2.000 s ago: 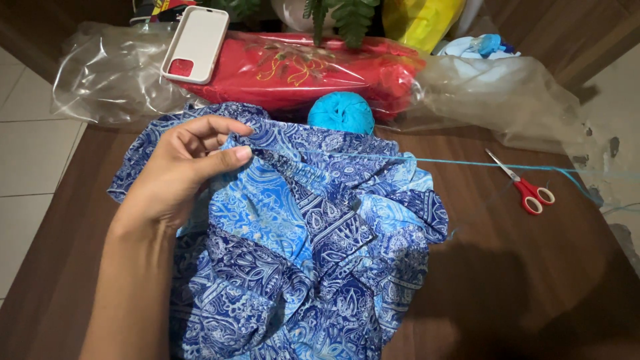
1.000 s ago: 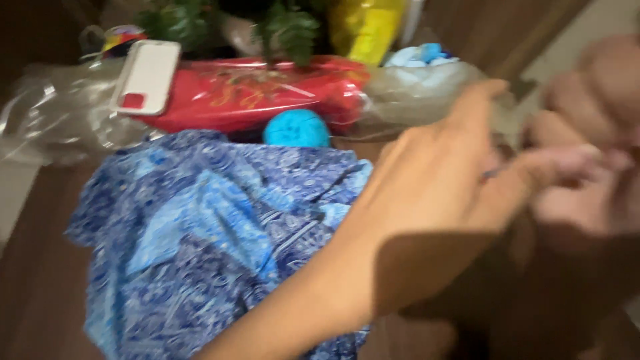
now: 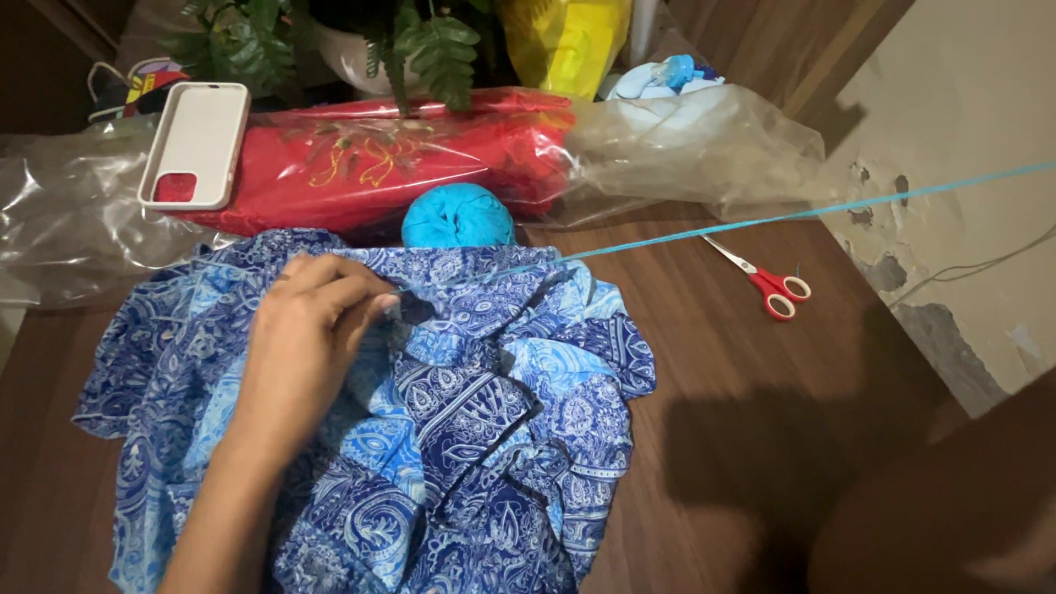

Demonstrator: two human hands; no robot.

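My left hand (image 3: 318, 318) lies over the upper part of a blue paisley-patterned cloth garment (image 3: 462, 396), thumb and fingers pinched on turquoise thread, perhaps with some cloth. From those fingertips the thread (image 3: 709, 233) runs taut up and to the right, out of the frame. A ball of turquoise yarn (image 3: 459, 216) rests just behind the garment's top edge. My right hand is out of view; a dark, blurred shape fills the lower right corner, probably part of my right arm. Small scissors (image 3: 767, 283) with red and white handles lie on the wooden table, right of the garment.
Behind the garment lies a red item in clear plastic wrapping (image 3: 495, 157), with a white phone case (image 3: 198, 147) on its left part. Farther back are a potted plant (image 3: 437, 49), a yellow bag (image 3: 569, 45) and a pale blue item (image 3: 652, 80). The table edge (image 3: 916, 342) is at the right.
My left hand, at the right beside my right hand one second ago, is back over the garment. My right hand has left the view. The thread now stretches taut toward the upper right.
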